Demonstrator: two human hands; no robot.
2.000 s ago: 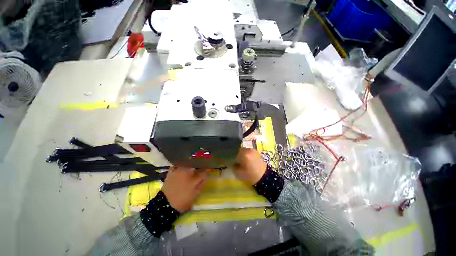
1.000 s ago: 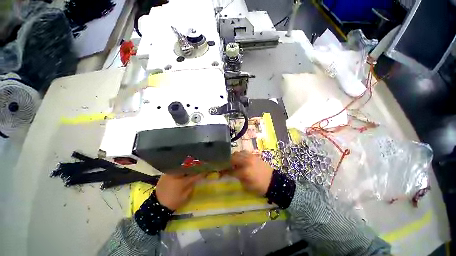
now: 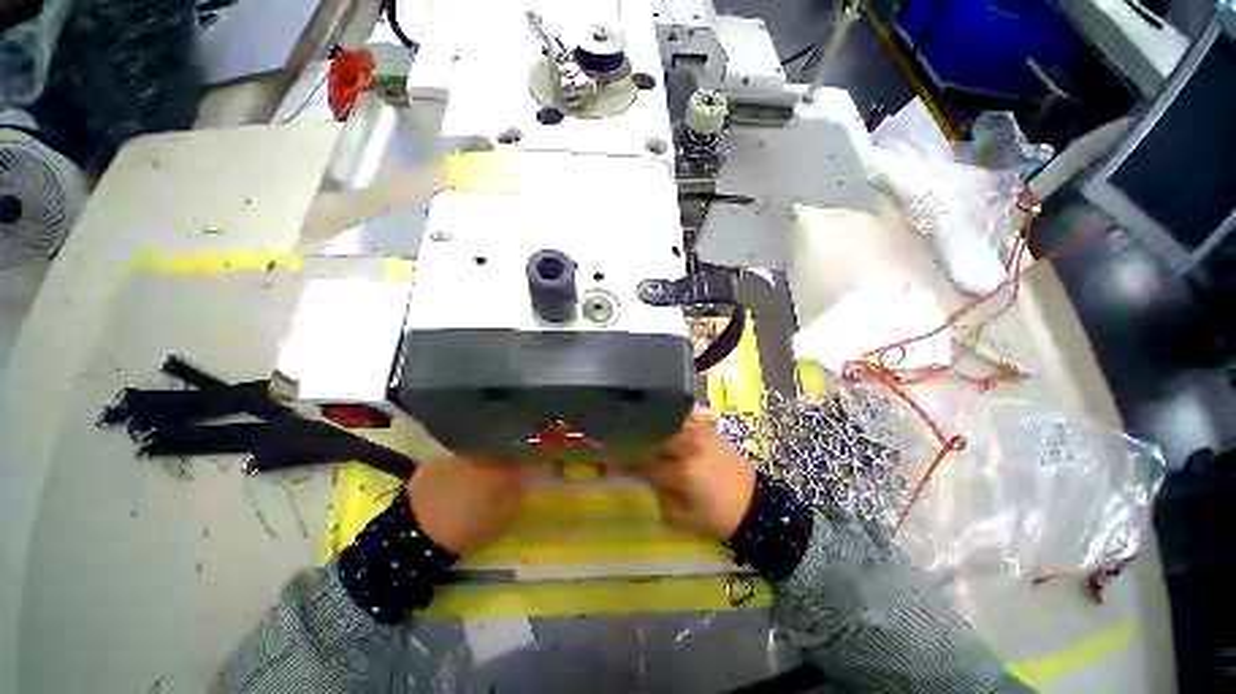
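The sewing machine head (image 3: 549, 386) stands in the centre, with a dark grey front cover. My left hand (image 3: 465, 502) is at the lower left of the cover, its fingers partly hidden. My right hand (image 3: 708, 477) is at the lower right, fingertips also partly under the head. A small dark piece shows between the hands below the cover; whether either hand grips it is not clear. The needle area is hidden. Black webbing straps (image 3: 203, 420) lie fanned left of the machine. A heap of metal rings (image 3: 827, 454) lies right of my right hand.
A single ring (image 3: 739, 590) lies on yellow tape (image 3: 583, 597) at the front. A clear plastic bag (image 3: 1044, 488) and red cord (image 3: 935, 366) lie at the right, with white paper (image 3: 868, 325) behind the rings. A small fan (image 3: 34, 197) is at the left edge.
The camera view has shifted slightly. My hands have moved a little apart, and a small dark piece is now visible between them. The strap pile still lies at the left.
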